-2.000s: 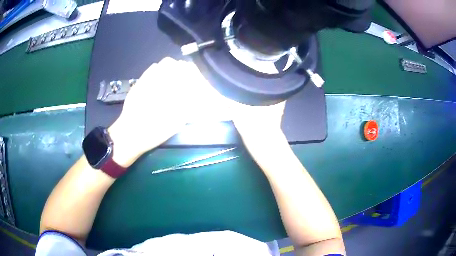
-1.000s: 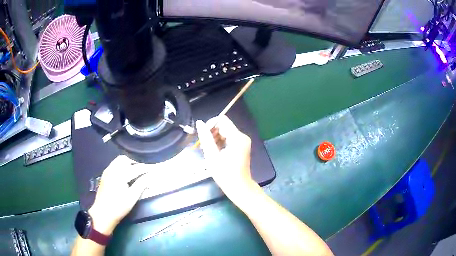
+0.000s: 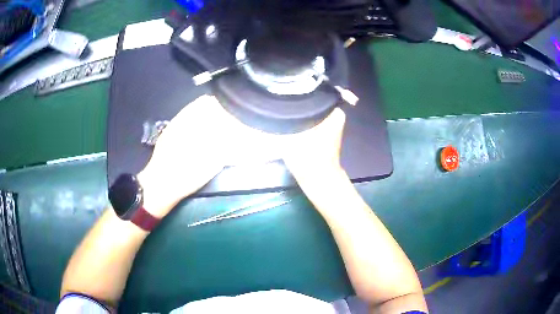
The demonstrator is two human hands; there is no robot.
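Observation:
The black microscope (image 3: 276, 104) hangs over the black board (image 3: 362, 147). My left hand (image 3: 190, 138) is under its left side, on a component strip (image 3: 152, 132) whose metal end sticks out left of the hand. My right hand (image 3: 316, 144) is under the right side of the ring. A short tan end of the thin stick (image 3: 349, 42) shows above the ring, in line with my right hand. Strong glare whitens both hands and the work between them, so the fingertips and the stick's tip are hidden.
Tweezers (image 3: 239, 210) lie at the board's front edge. A red pot (image 3: 449, 158) stands on the green bench (image 3: 417, 214) at right. Grey strips lie at back left (image 3: 73, 76), far left (image 3: 12, 239) and back right (image 3: 511, 76). A blue stool (image 3: 494, 248) stands below right.
The view has swung from the bench's right side back over the microscope. Compared with two seconds ago, less of the strip shows left of my left hand.

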